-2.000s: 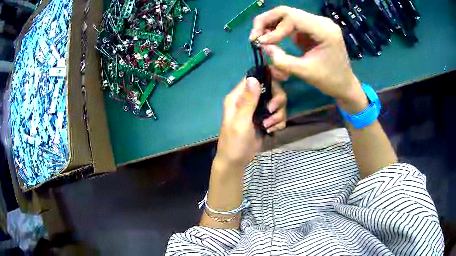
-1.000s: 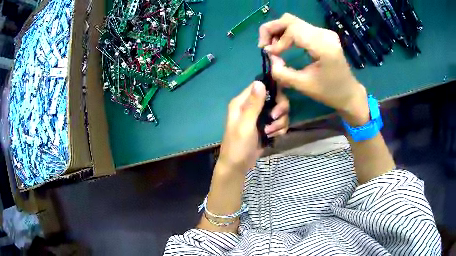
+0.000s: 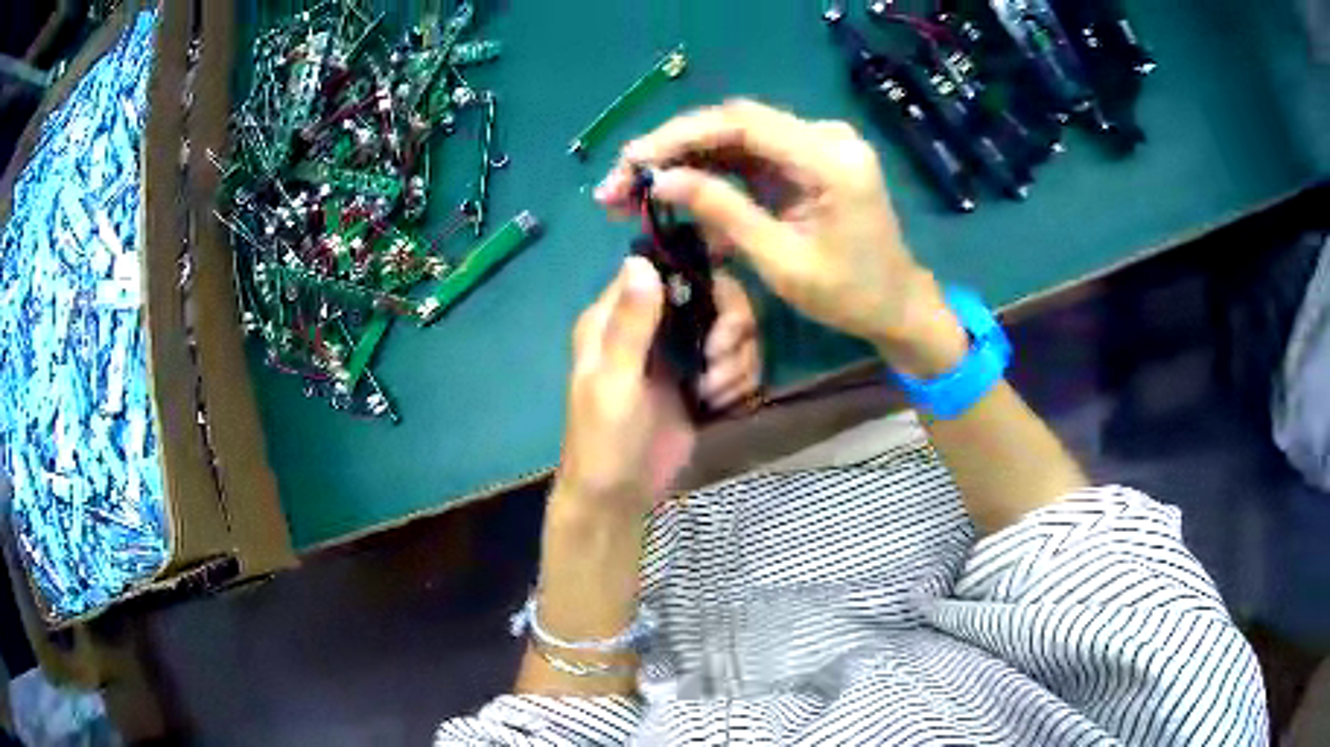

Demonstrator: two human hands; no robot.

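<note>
A black plastic housing (image 3: 683, 299) is held over the table's front edge, its narrow prongs pointing away from me. My left hand (image 3: 627, 380) is closed around its body, thumb on top. My right hand (image 3: 802, 219) is at the far prong end, with thumb and index finger pinching a tiny dark part on a red wire. The part is too small and blurred to name. The inside of the housing is mostly hidden by my fingers.
Green circuit boards (image 3: 350, 204) lie tangled at left, one loose board (image 3: 627, 102) beyond my hands. Filled black housings (image 3: 934, 102) are heaped at the far right. A cardboard box (image 3: 219, 365) of blue-and-white pieces (image 3: 80, 321) stands at the left edge. The green tabletop (image 3: 423, 423) bears the piles.
The whole view has shifted, so hands and piles appear further left. The right fingertips have spread a little at the prong end, and a red wire now shows there. The left hand keeps its grip.
</note>
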